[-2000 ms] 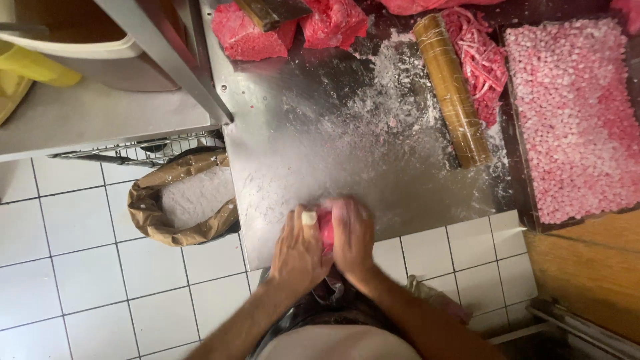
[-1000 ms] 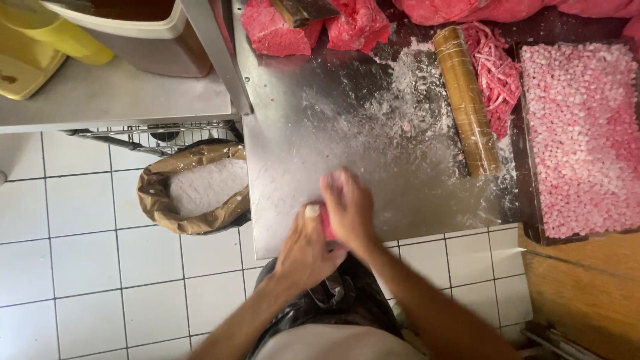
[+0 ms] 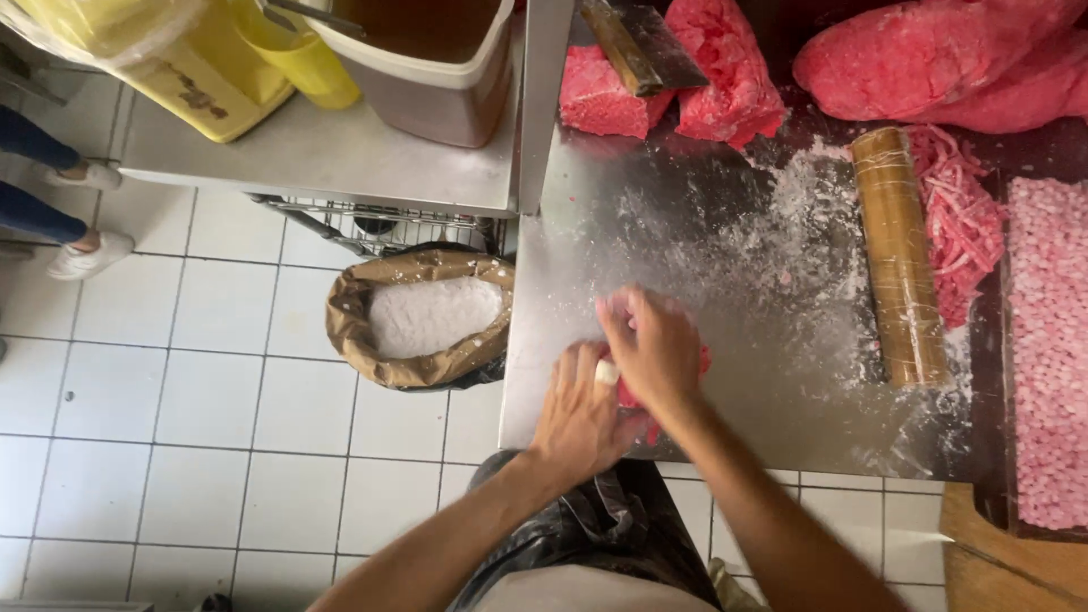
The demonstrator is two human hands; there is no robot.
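Observation:
A small lump of pink dough lies at the near edge of the metal table, mostly hidden by my hands. My left hand, with a pale band on one finger, rests on its left side. Over its right side is my right hand, blurred, its fingers bent, pressed on or around the lump. White powder is scattered on the metal beyond. A wrapped rolling pin lies farther right, beside a heap of pink dough strands.
A scraper rests on pink dough blocks; larger dough masses lie at back right. A tray of pink pieces stands right. Left are a powder sack, a brown-filled tub and a person's legs.
The view has shifted, bringing a person's legs in at the left. My hands remain together at the near table edge around the pink lump, the right one now more over its top.

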